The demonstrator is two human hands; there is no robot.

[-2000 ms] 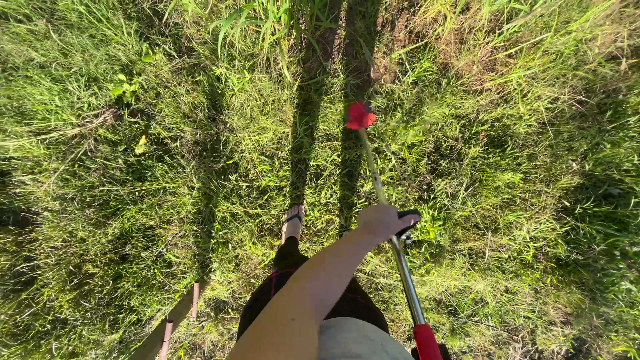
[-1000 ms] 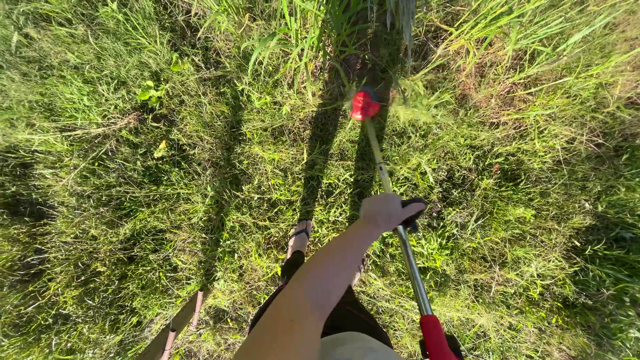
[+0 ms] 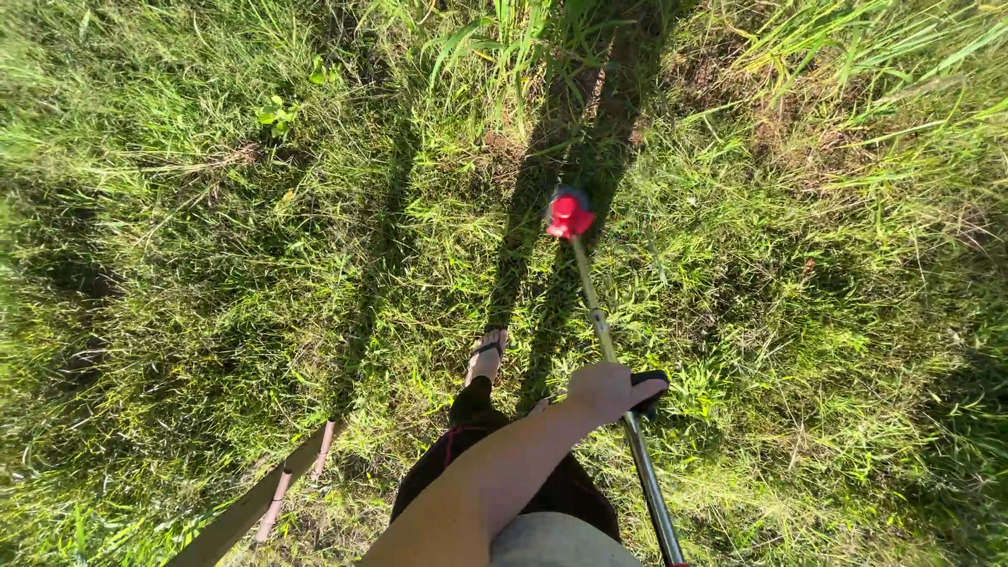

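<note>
A string trimmer with a metal shaft (image 3: 647,480) runs up from the lower right to its red cutting head (image 3: 568,216), which is over the grass ahead of my feet. My left hand (image 3: 605,392) is closed around the black front handle (image 3: 652,386), with my forearm reaching across my body from the lower left. Around the head the ground lies partly in my shadow. My right hand is outside the view.
My foot in a flip-flop (image 3: 487,354) stands on the grass, the other mostly hidden by my arm. A flat brown post or board (image 3: 244,504) with short pinkish bars is at the lower left. Taller grass (image 3: 512,39) grows at the top and upper right.
Compared with one second ago, the cutting head is nearer my feet and farther from the tall grass. My left hand has kept its hold on the handle.
</note>
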